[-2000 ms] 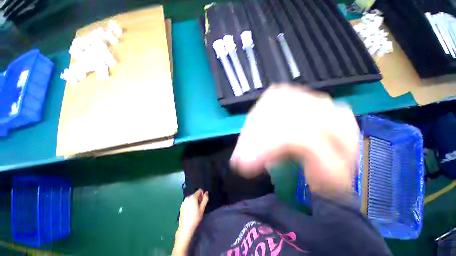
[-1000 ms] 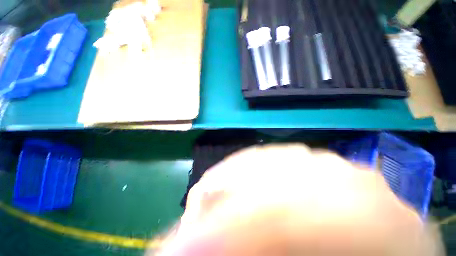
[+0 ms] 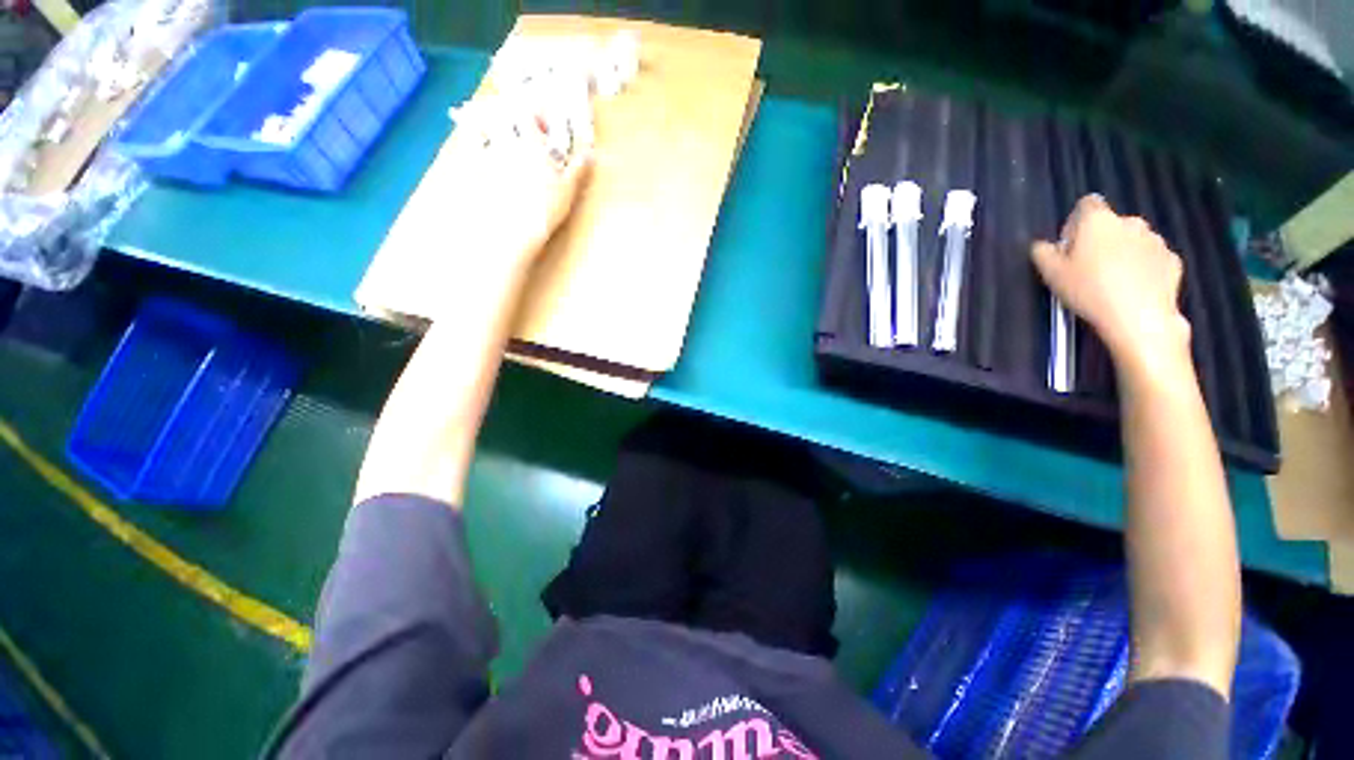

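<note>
My left hand (image 3: 538, 181) is at the pile of small white plastic pieces (image 3: 520, 92) on the stacked cardboard sheets (image 3: 639, 253). Its fingertips are among the pieces; whether they grip one is unclear. My right hand (image 3: 1117, 267) is over the black slotted tray (image 3: 1010, 356), at the upper end of a bare silver tube (image 3: 1062, 349) lying in a groove. The fingers hide that end, and a grip on it cannot be made out. Three tubes with white heads (image 3: 907, 267) lie in the tray's left part.
Blue parts bins (image 3: 319, 104) and clear plastic wrap (image 3: 60, 178) are at the bench's left. More white pieces (image 3: 1295, 342) lie on cardboard at the right. Blue crates stand below the bench at left (image 3: 178, 408) and right (image 3: 1025, 653), the right one holding bare tubes.
My right hand has moved from close before the camera to the bare tube in the tray. My left hand has come up from the lap to the white pile. The view has shifted.
</note>
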